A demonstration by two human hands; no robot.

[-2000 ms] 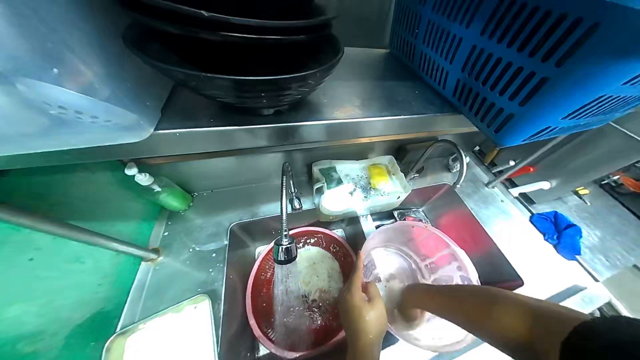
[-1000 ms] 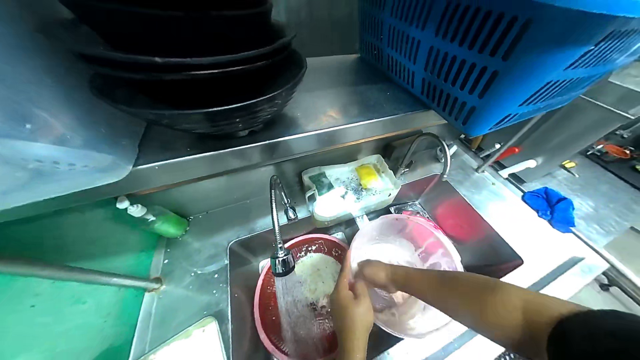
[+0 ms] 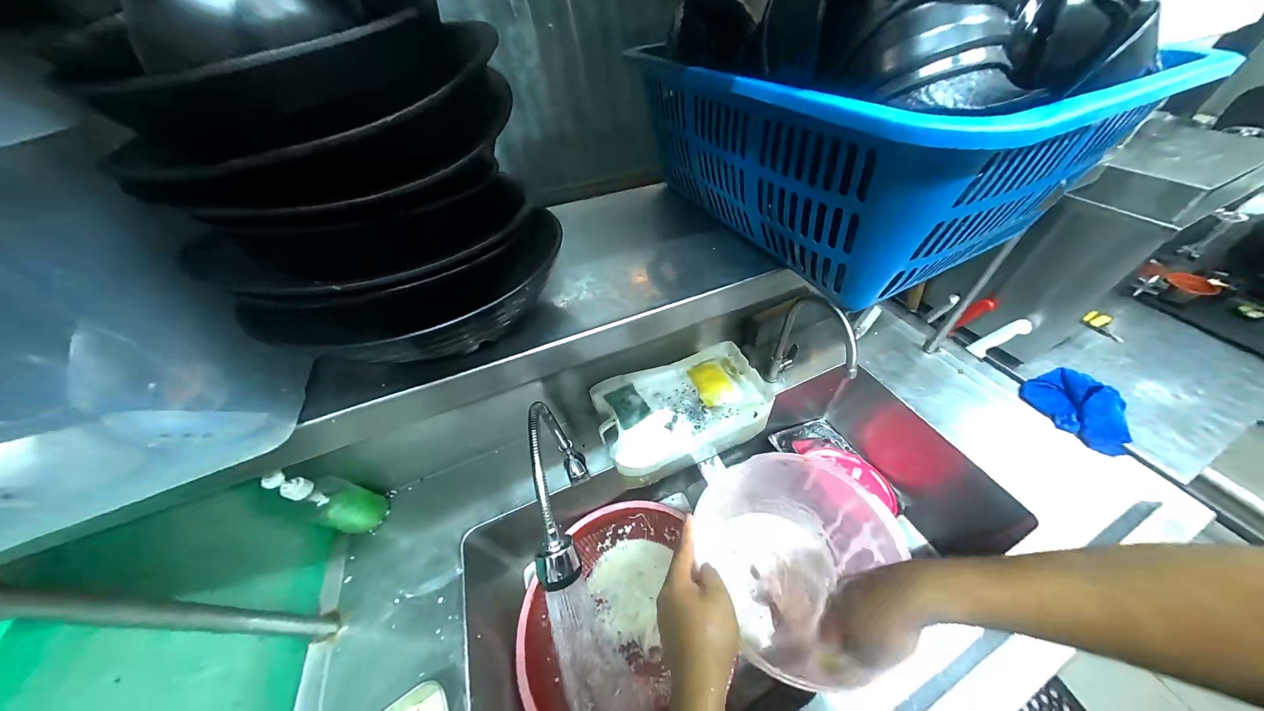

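Observation:
My left hand [image 3: 697,612] grips the left rim of a clear plastic bowl [image 3: 731,494], which is tilted over the sink. Inside that bowl is my right hand [image 3: 869,617], blurred, against the lower inner wall; whether it holds anything I cannot tell. To the left, a red plastic colander [image 3: 531,642] with foamy, whitish contents stands in the steel sink [image 3: 484,583]. Water runs into it from a spray faucet [image 3: 559,563]. A pink item [image 3: 874,479] shows behind the bowl, in the right part of the sink.
A translucent tray [image 3: 652,449] with a yellow sponge [image 3: 711,383] and suds sits behind the sink, beside a second faucet [image 3: 820,301]. Stacked black bowls [image 3: 395,267] and a blue basket [image 3: 849,197] of black dishes stand on the shelf. A green soap bottle [image 3: 351,507] lies left; a blue cloth [image 3: 1078,407] is right.
The view has tilted up, so more of the black stack and the blue basket shows. My right hand has shifted within the clear bowl; my left hand stays at its rim.

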